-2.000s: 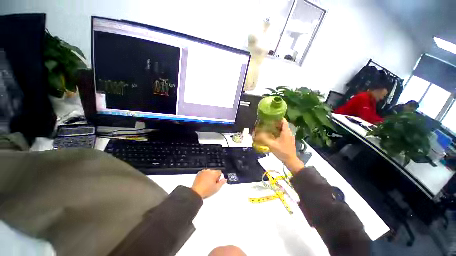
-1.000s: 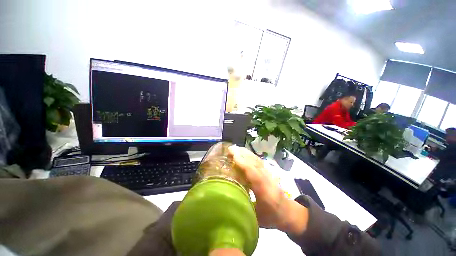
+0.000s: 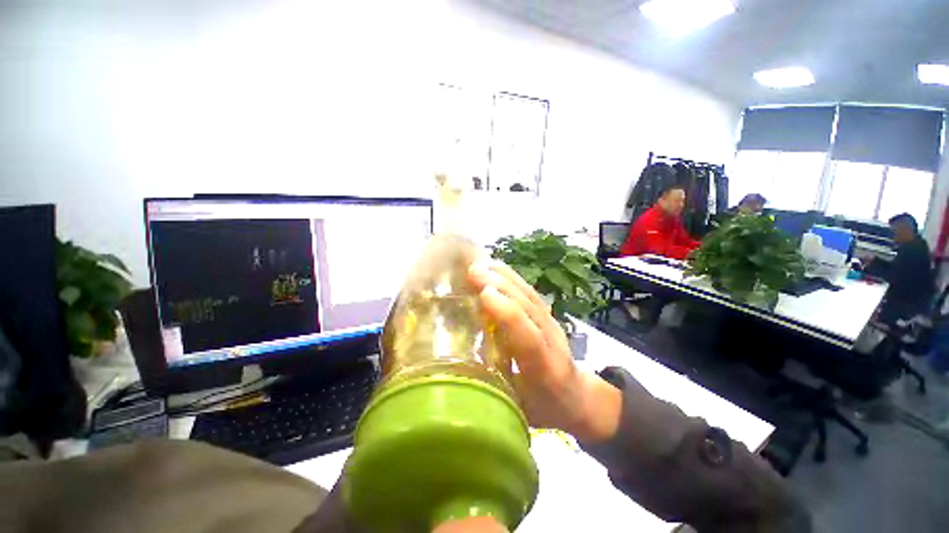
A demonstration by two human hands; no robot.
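Note:
A clear water bottle with yellowish contents (image 3: 442, 331) and a green lid is large in the lower middle, close to the camera. It is tilted, with its lid end toward me and its base raised. My right hand (image 3: 536, 354) grips the bottle's right side, fingers on the clear body. My left hand is not in view; a bit of skin shows at the bottom edge, below the lid, and I cannot tell what it is. The monitor (image 3: 239, 276) stands behind, with the black keyboard (image 3: 297, 411) before it, partly hidden by the bottle.
An olive-brown fabric heap (image 3: 156, 495) lies at lower left, beside a calculator (image 3: 127, 414). A potted plant (image 3: 552, 273) stands behind the bottle. At right, people, one in a red top (image 3: 661, 229), sit at another white desk (image 3: 822, 312) with a plant. A garment rack (image 3: 682, 182) stands behind.
The bottle came from above the desk up close to the camera and has tipped further since. The left hand by the keyboard is out of view. The view has tilted upward.

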